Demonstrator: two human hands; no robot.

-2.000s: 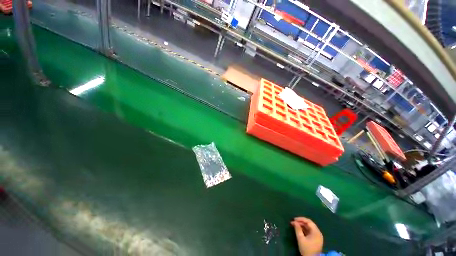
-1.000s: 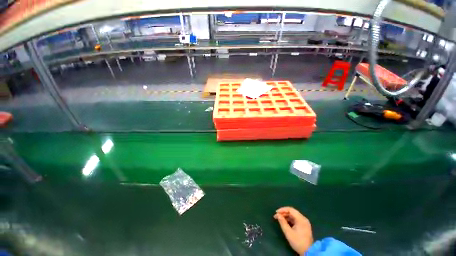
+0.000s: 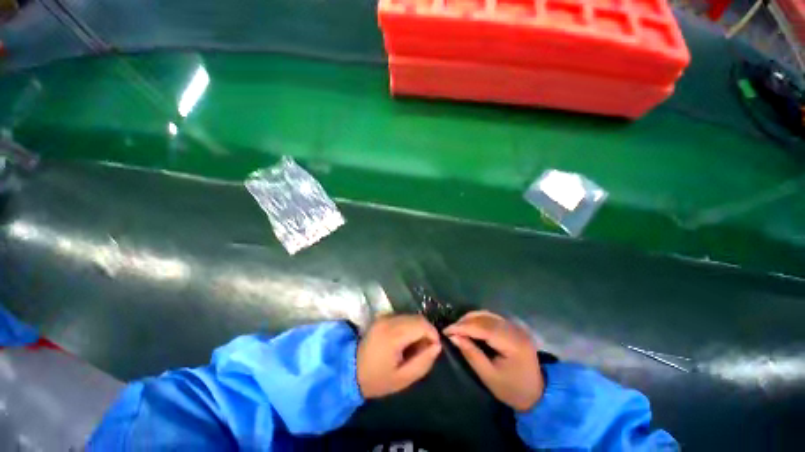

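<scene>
My left hand point(image 3: 399, 355) and my right hand point(image 3: 496, 355) are close together at the bench edge, thumbs and forefingers pinched and fingertips almost touching. Anything between the fingertips is too small to make out. A loose pile of tiny dark and silvery hardware point(image 3: 432, 305) lies just beyond the fingertips. A clear parts bag point(image 3: 296, 205) full of small silvery pieces lies to the upper left of my hands. A slim silvery tool, perhaps tweezers point(image 3: 658, 357), lies to the right of my right hand.
A small clear bag with a white label point(image 3: 567, 196) lies upper right on the bright green belt. Stacked orange-red foam trays point(image 3: 530, 66) stand at the back. Black cables point(image 3: 772, 101) lie at the far right. A blue sleeve point(image 3: 13, 328) shows at the left edge.
The view has tilted down to the bench. My left hand has come into view and met my right hand in front of the pile. The far hall has left the picture.
</scene>
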